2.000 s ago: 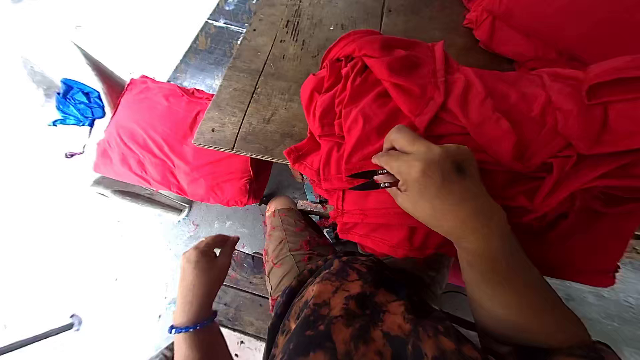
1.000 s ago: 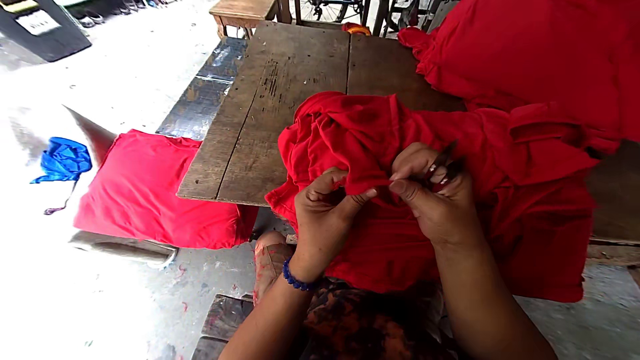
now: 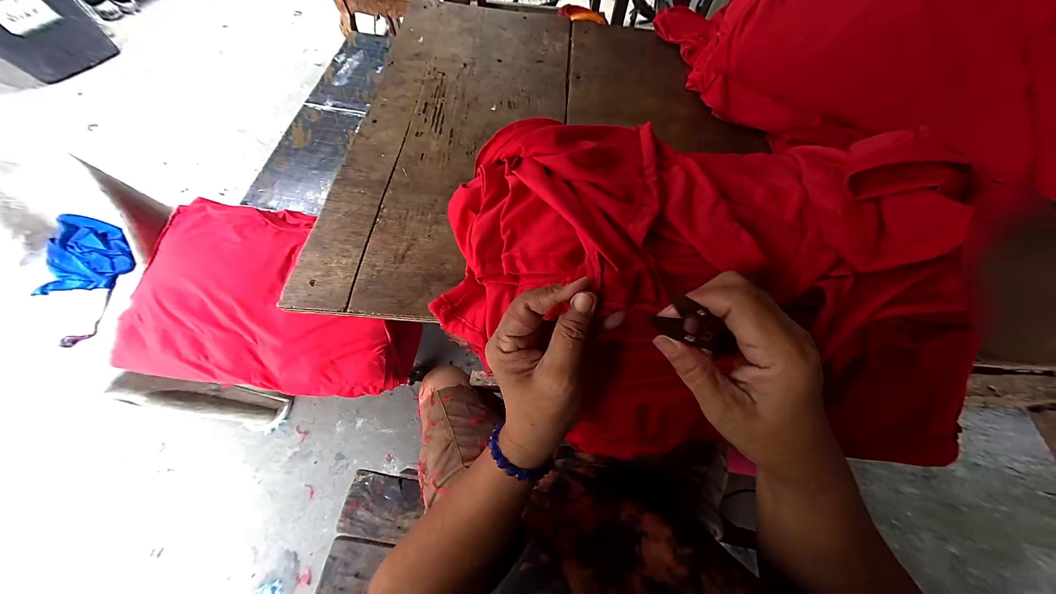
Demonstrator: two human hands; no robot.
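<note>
A heap of red fabric garments (image 3: 742,206) lies over the table edge and hangs toward my lap. My left hand (image 3: 549,355), with a blue bead bracelet at the wrist, pinches a bit of the red cloth between thumb and forefinger. To its right, my right hand (image 3: 751,371) holds small dark thread snips (image 3: 701,327) between thumb and fingers, their tips pointing left toward my left hand. The two hands are apart, both over the front of the heap. Whether the blades are apart is hard to tell.
The heap rests on a wooden table (image 3: 462,91). Another large red fabric pile (image 3: 874,74) lies at the back right. To the left, a stuffed red bundle (image 3: 239,305) sits beside the table, with a blue cloth (image 3: 87,252) near it. A wooden bench (image 3: 375,507) stands below.
My left hand has come from the lower left to the red cloth. The snips in my right hand now point left, and that hand has drawn away from my left hand since one second ago.
</note>
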